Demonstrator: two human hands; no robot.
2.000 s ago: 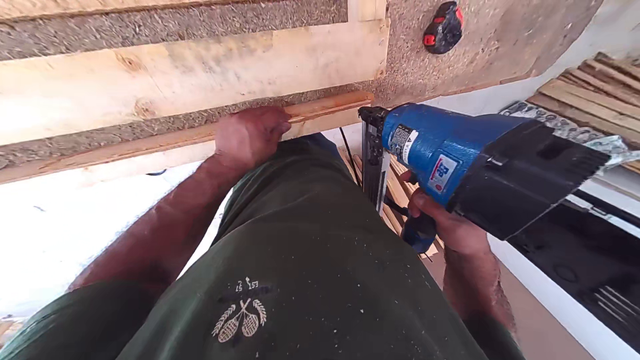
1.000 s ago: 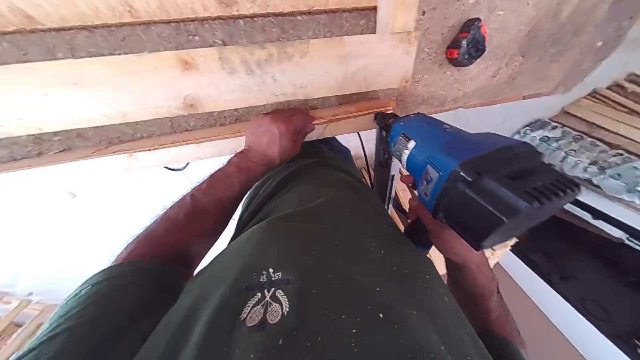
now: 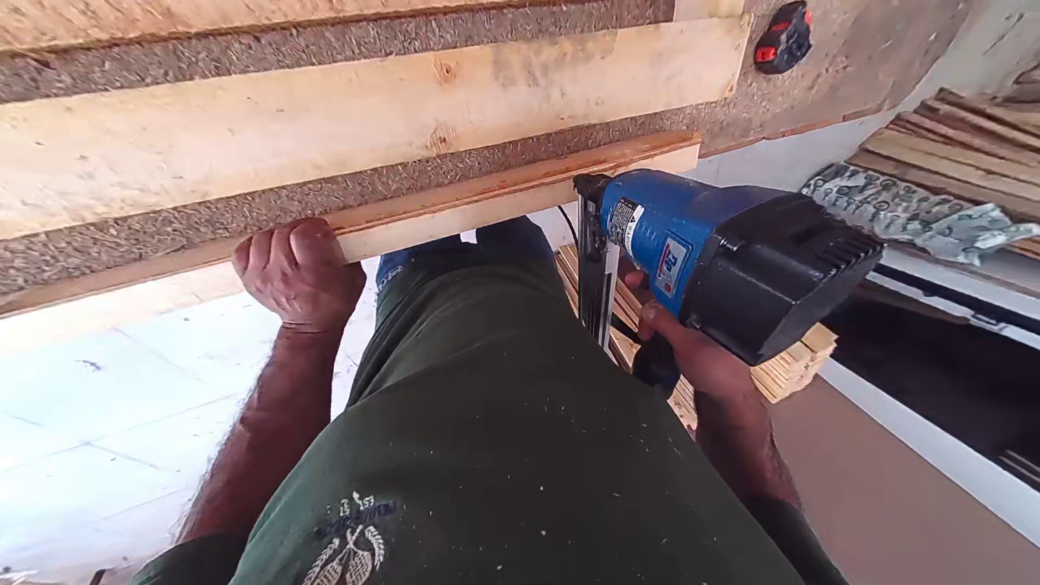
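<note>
A blue and black electric nail gun (image 3: pixel 715 244) is held in my right hand (image 3: pixel 691 349), its handle mostly hidden behind the body. Its nose touches or nearly touches the front face of a narrow wooden strip (image 3: pixel 504 199) along the edge of a particleboard surface (image 3: pixel 366 183). My left hand (image 3: pixel 301 272) grips this strip farther left, fingers curled over its top edge. Behind it a wide light board (image 3: pixel 341 118) lies roughly parallel on the particleboard.
A black and red tape measure or similar small tool (image 3: pixel 784 41) lies at the back right. Rough planks (image 3: pixel 967 154) and a patterned plastic wrap (image 3: pixel 902 211) are at the right. Stacked wooden strips (image 3: pixel 796 366) stand below the nail gun.
My left hand has slid left along the strip, away from the nail gun. The right hand still holds the tool by the strip, now a little in from the strip's right end.
</note>
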